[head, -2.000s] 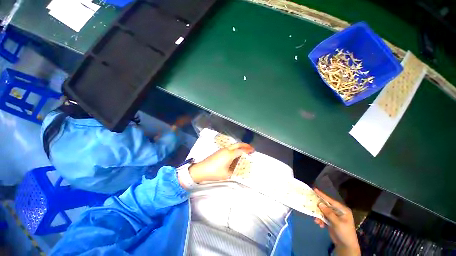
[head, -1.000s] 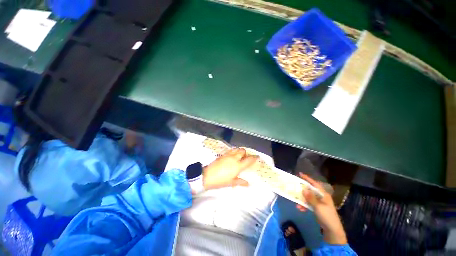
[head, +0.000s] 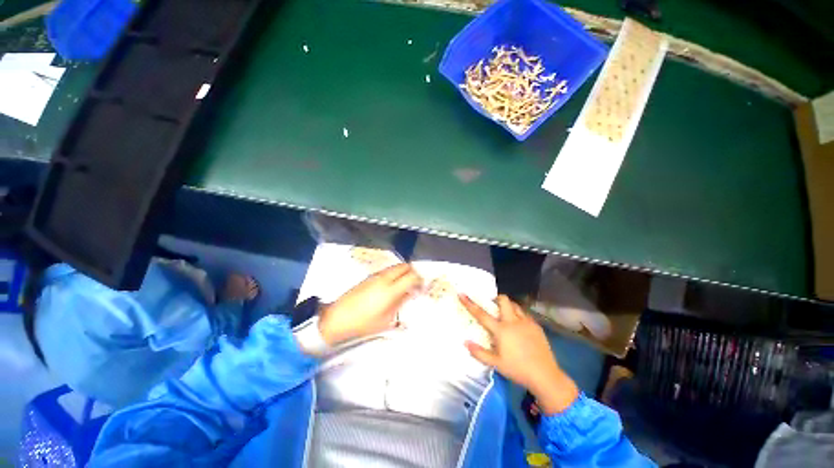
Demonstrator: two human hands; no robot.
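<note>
A white sheet with tan marks [head: 439,291] lies on my lap below the bench edge, overexposed in part. My left hand [head: 370,302] rests on its left part, fingertips together near the sheet's middle; whether they pinch anything is too small to tell. My right hand [head: 514,345] lies on the right part with fingers apart, index and thumb pointing left across the sheet. Another tan-marked patch [head: 368,257] shows at the upper left of the white paper on my lap.
On the green bench [head: 384,174] are a blue bin [head: 572,46] of tan slivers, a tan-marked strip [head: 622,91] and a long black tray [head: 119,137] overhanging the left edge. A person in a blue smock [head: 119,329] is at left. An open carton [head: 622,329] is under the bench.
My right hand has let go of the sheet's right end and moved left onto it, near my left hand. The sheet's end has come down onto my lap. The view has shifted right.
</note>
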